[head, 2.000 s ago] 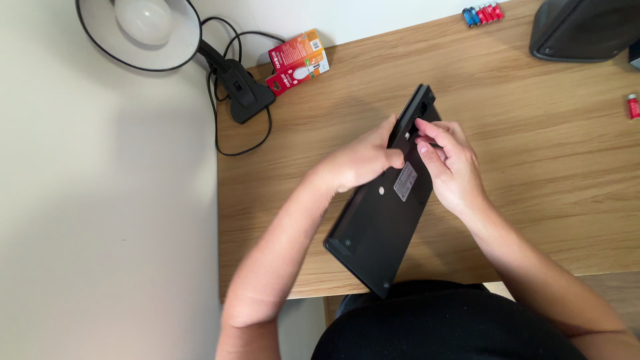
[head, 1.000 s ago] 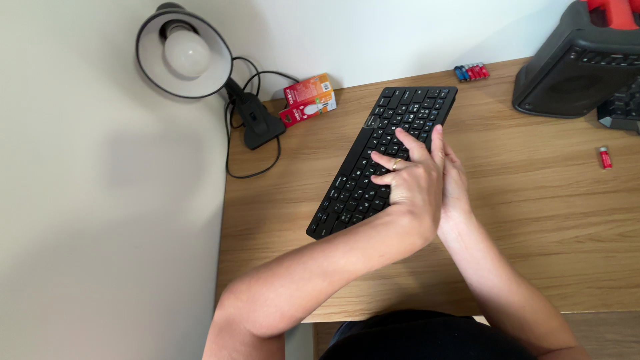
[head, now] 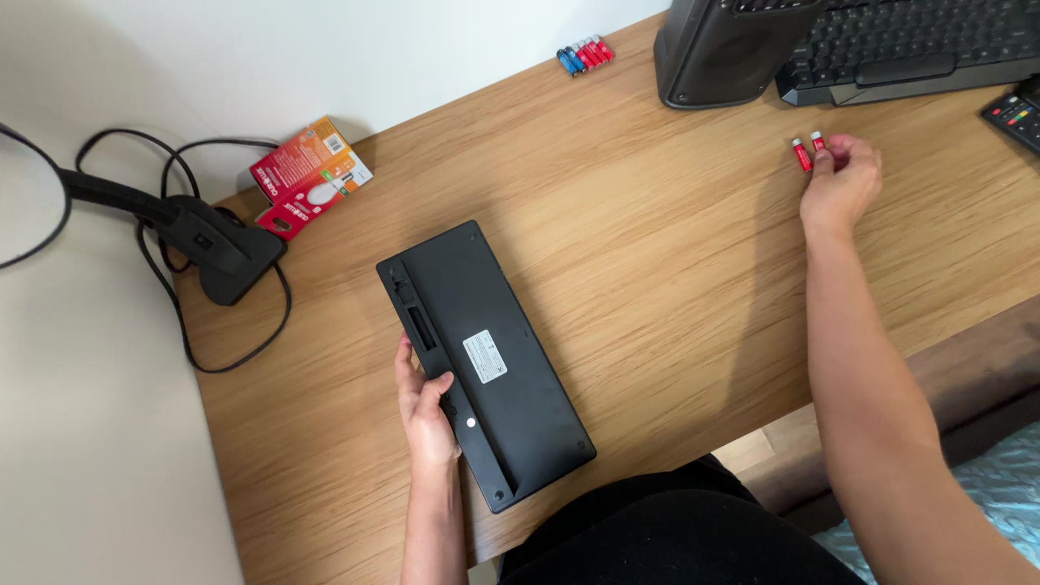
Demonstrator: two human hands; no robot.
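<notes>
My left hand (head: 426, 406) grips the long edge of a black keyboard (head: 528, 349), which is turned underside up near the front of the desk. Its battery compartment (head: 421, 327) shows as an open slot near the upper left end, and a white label (head: 485, 356) bears writing. Far to the right, my right hand (head: 845, 175) has its thumb and fingertips on a red battery (head: 817, 140). Another red battery (head: 802, 155) lies just left of those fingertips.
A row of blue and red batteries (head: 585, 56) lies by the wall. Behind are a black speaker (head: 715, 57), a second keyboard (head: 910, 49) and a remote control (head: 1016, 118). At left stand a lamp base (head: 236, 256) with looping cable and a light bulb box (head: 309, 175).
The keyboard, keys up one second ago, is now underside up in my left hand. My right hand has left it and moved right, where a second loose red battery now shows at the fingertips.
</notes>
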